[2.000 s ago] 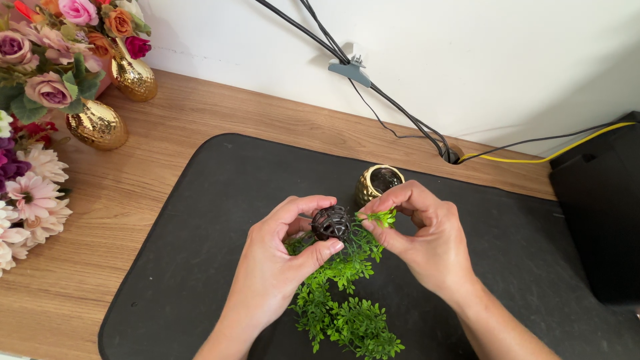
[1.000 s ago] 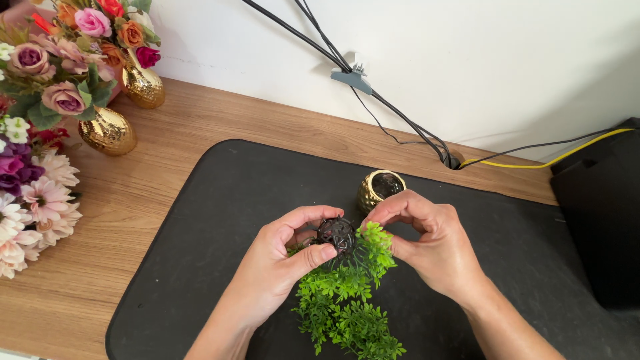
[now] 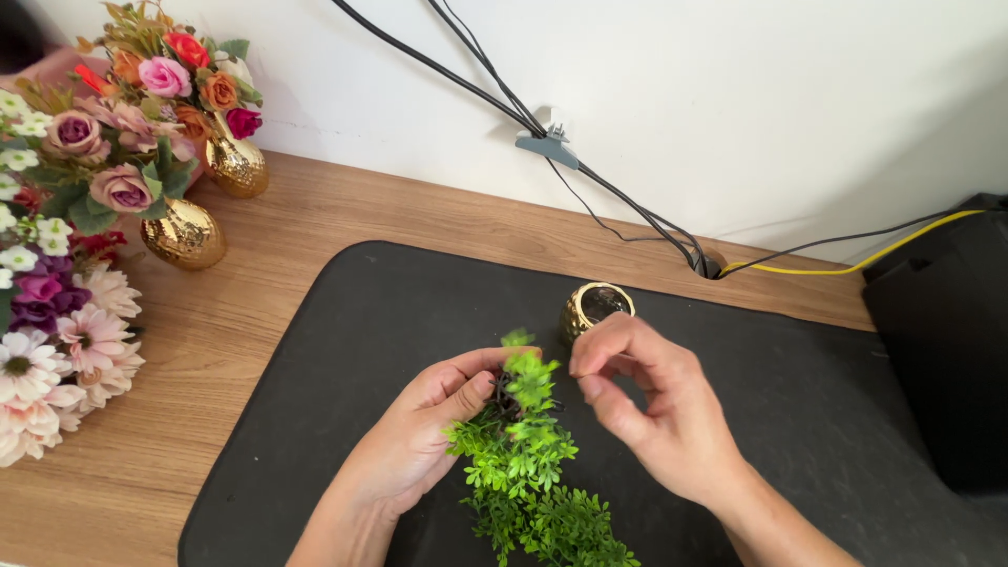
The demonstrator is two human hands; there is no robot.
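Note:
My left hand (image 3: 441, 417) grips a dark openwork ball (image 3: 506, 394) between thumb and fingers, and green artificial foliage (image 3: 520, 449) hangs from it toward the bottom edge. Sprigs partly hide the ball. To the right of the foliage, my right hand (image 3: 654, 402) has its thumb and index tips pinched near each other; whether anything thin is between them cannot be told. Just behind that hand a small gold textured pot (image 3: 579, 311) with dark contents stands on the black mat (image 3: 394, 315), partly covered by the fingers.
Artificial flowers (image 3: 87, 339) fill the left side, with two gold vases (image 3: 185, 235) on the wooden desk (image 3: 354, 197). Black cables (image 3: 472, 87) run down the wall to a desk hole, where a yellow cable (image 3: 850, 270) also passes. A black box-shaped object (image 3: 937, 354) stands at the right.
My right hand has moved off the foliage and now sits a little to its right. A bright sprig now stands up across the dark ball, which was more exposed before.

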